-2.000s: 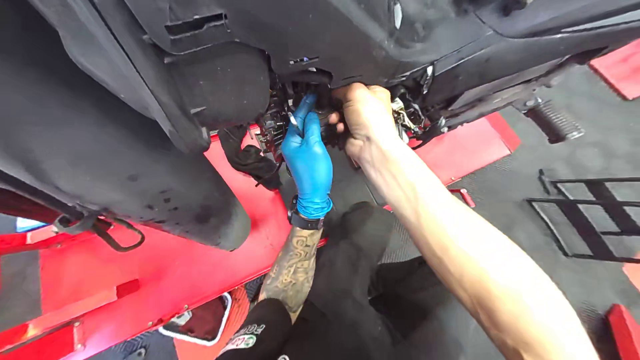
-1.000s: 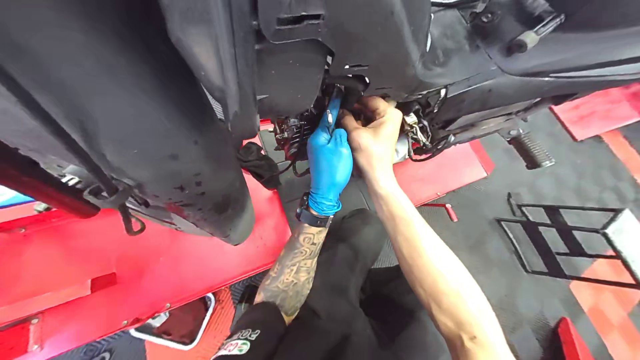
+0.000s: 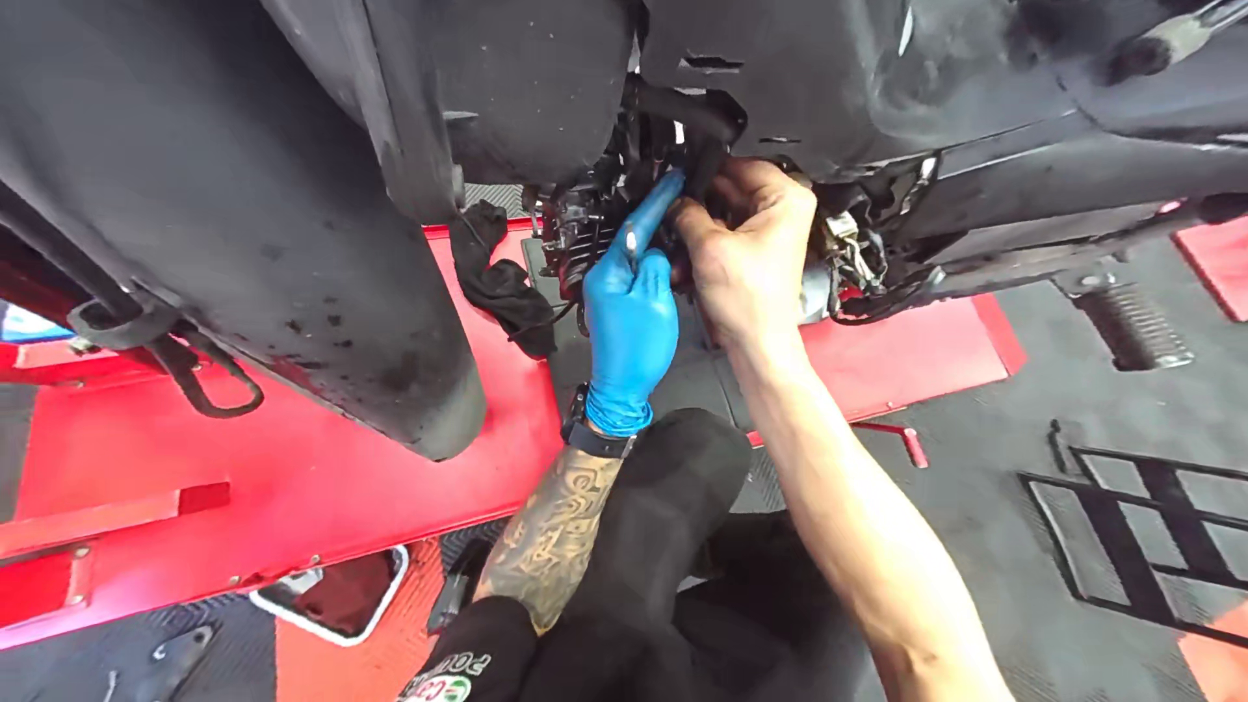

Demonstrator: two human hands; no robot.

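My left hand, in a blue glove, reaches up beneath the black plastic bodywork of a motorcycle or scooter, its index finger extended into the gap. Close beside it on the right, my bare right hand has its fingers bent at a black rubber hose; whether they grip it is hidden by the hand. To the left of the glove is the finned engine. Exposed wiring with a pale connector hangs just right of my right hand. A thin pale object shows at the gloved fingers, too unclear to name.
The front wheel's black tyre or fender fills the left side above a red lift platform. A black cloth hangs by the engine. On the right are a footpeg and a black metal frame on the floor. A white-rimmed tray lies lower left.
The view has shifted somewhat. Both hands remain at the gap under the bodywork, where more of the black hose now shows between and above them.
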